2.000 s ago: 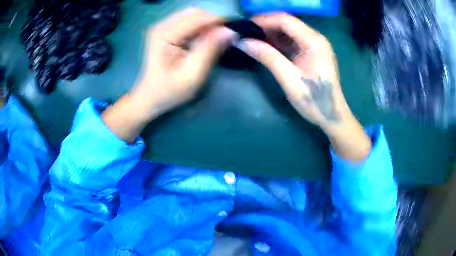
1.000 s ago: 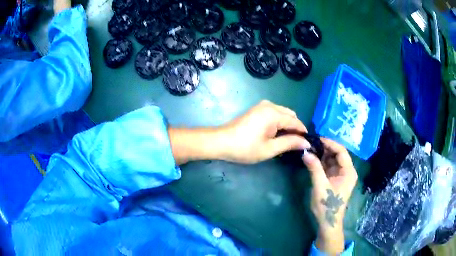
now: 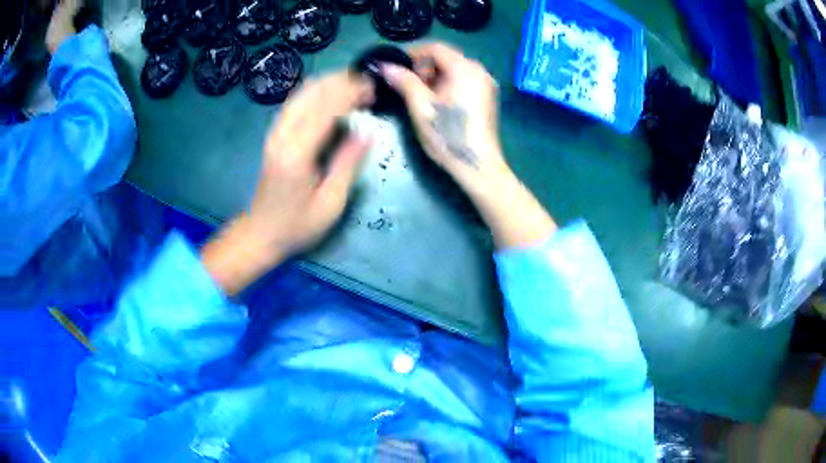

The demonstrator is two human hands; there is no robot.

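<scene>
A black round housing (image 3: 388, 76) is held above the bench in front of me, partly covered by fingers. My right hand (image 3: 453, 108) grips it, with the thumb lying over its face. My left hand (image 3: 312, 167) is at its left side, blurred, with thumb and fingers apart. Whether its fingertips touch the housing or hold a small piece cannot be told.
Black discs (image 3: 273, 72) lie at the far left of the green bench (image 3: 426, 262). A blue bin (image 3: 625, 116) of white pieces stands at far right. Beside it are a black heap (image 3: 675, 127) and a clear bag (image 3: 734, 226). Another person's blue sleeve (image 3: 86, 118) is at left.
The view has shifted, so the bin and discs sit higher in the picture. My left hand has drawn back from the housing and its fingers have spread. My right hand still holds the housing.
</scene>
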